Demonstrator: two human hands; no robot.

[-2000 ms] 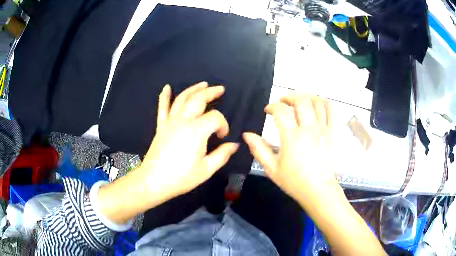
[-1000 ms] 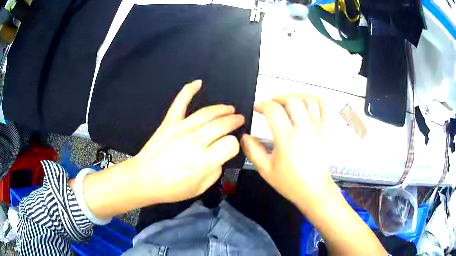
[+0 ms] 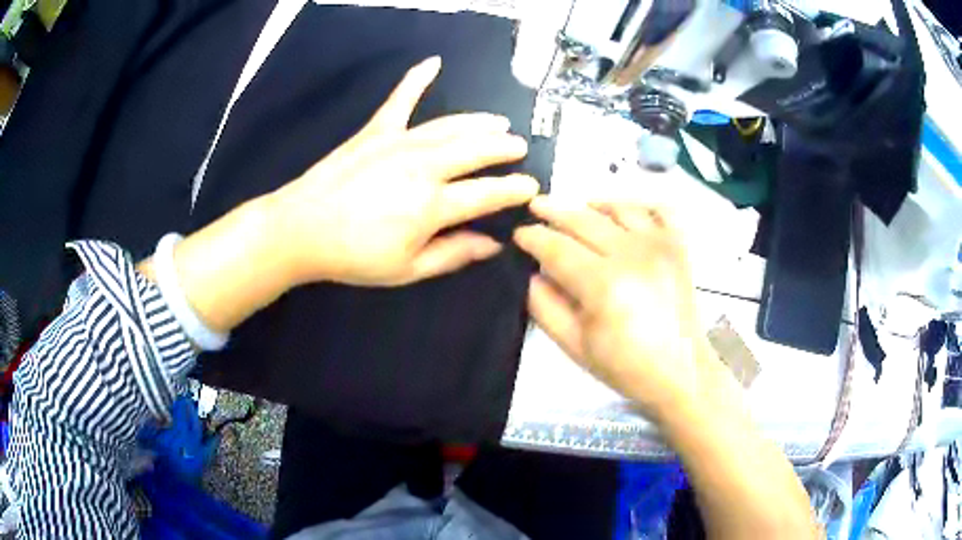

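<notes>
A black garment panel (image 3: 411,348) lies on the white machine table, its front part hanging over the table edge. My left hand (image 3: 411,200) lies flat on the panel with fingers spread, fingertips near its right border. My right hand (image 3: 622,285) is at that border, its fingertips on the cloth edge beside my left fingertips; whether it pinches the edge is hard to tell. The presser foot (image 3: 546,114) is at the cloth edge above my hands, under the white sewing machine head (image 3: 701,47).
Another black cloth mass (image 3: 95,127) lies at left. At right are a dark ribbed part with a pale knob (image 3: 659,151), black scraps (image 3: 886,116), a smooth black rectangle like a smartphone (image 3: 807,264) and a tan label (image 3: 734,351). A ruler scale runs along the table's front edge (image 3: 591,432).
The view has shifted, showing more of the machine head. My left hand has moved up the panel, its fingers more spread. My right hand stays at the border, now nearer the presser foot.
</notes>
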